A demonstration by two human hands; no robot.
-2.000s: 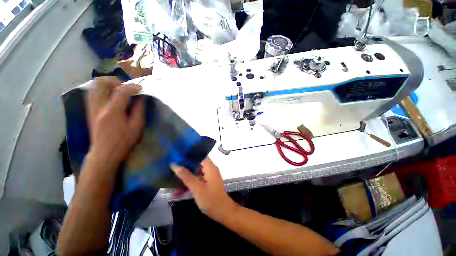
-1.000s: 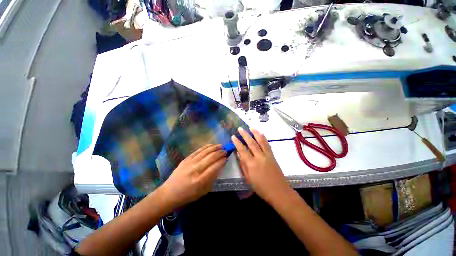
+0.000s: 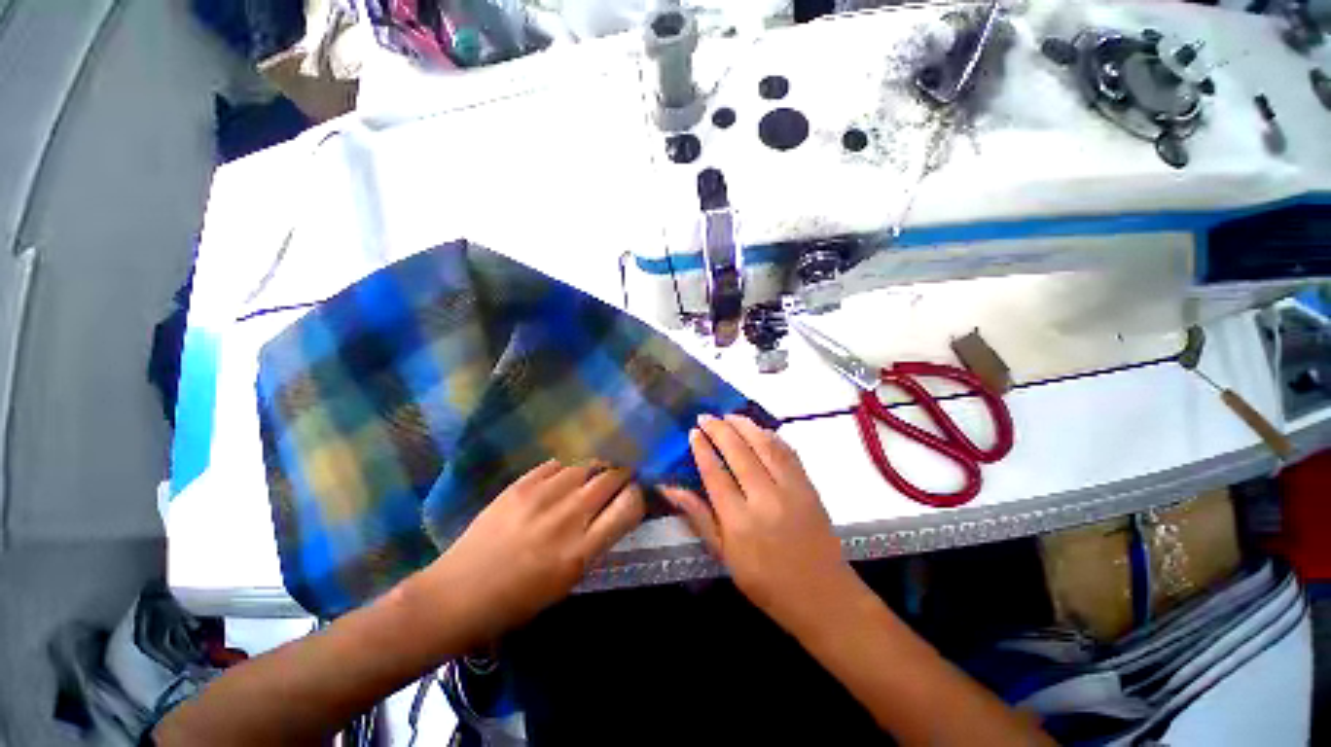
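A plaid panel [image 3: 358,416], blue, yellow-tan and black, lies on the white table left of the presser foot [image 3: 726,314], partly folded over itself. My left hand [image 3: 548,533] presses on its near edge, fingers bent. My right hand [image 3: 759,504] grips the panel's right corner between thumb and fingers at the table's front edge. The fabric under my fingers is hidden. Scissors [image 3: 934,431] with red loop handles lie on the machine bed, tips near the presser foot.
The sewing machine head [image 3: 1051,175] spans the right. A small brown block [image 3: 981,359] lies behind the scissors. A wooden-handled tool [image 3: 1252,420] lies at the right end. Stacked white pieces [image 3: 1212,657] are below right, and more pieces [image 3: 146,664] below left.
Since two seconds ago, the panel has come down from the air onto the table. In the last second it and both hands have shifted slightly, and the view has moved a little.
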